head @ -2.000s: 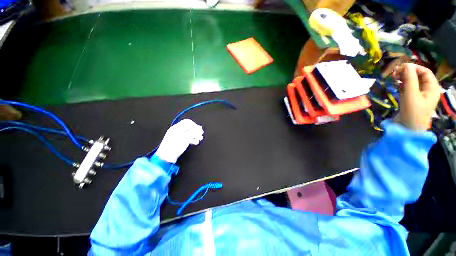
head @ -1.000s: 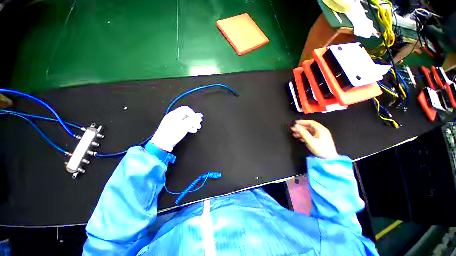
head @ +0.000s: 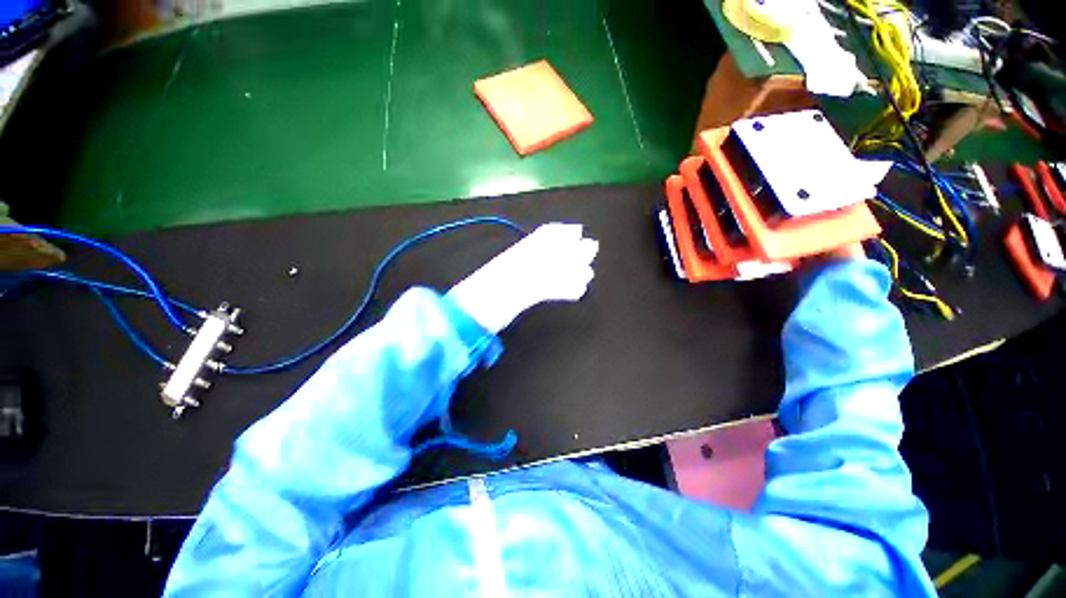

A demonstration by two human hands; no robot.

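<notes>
A stack of square electronic units with orange-red pads (head: 777, 240) stands at the right of the black mat. A unit with a white face (head: 802, 161) and dark corner holes lies on top, with a white card (head: 867, 178) sticking out. My right hand (head: 839, 254) is at the stack's near right side, mostly hidden by it; its grip cannot be seen. My left hand (head: 559, 262), in a white glove, is over the mat left of the stack, fingers curled, with nothing visible in it. An orange pad (head: 534, 106) lies alone on the green surface.
A metal manifold (head: 198, 359) with blue tubes (head: 372, 286) lies on the left of the mat. A coiled blue cord (head: 473, 445) hangs near the mat's front edge. Yellow cables (head: 898, 64), a tape roll (head: 758, 18) and more orange-padded units (head: 1029, 257) are at the right.
My left hand has moved right, toward the stack, over the blue tube's end. My right hand has gone from far right to the mat, then to the stack's side. The camera view has shifted.
</notes>
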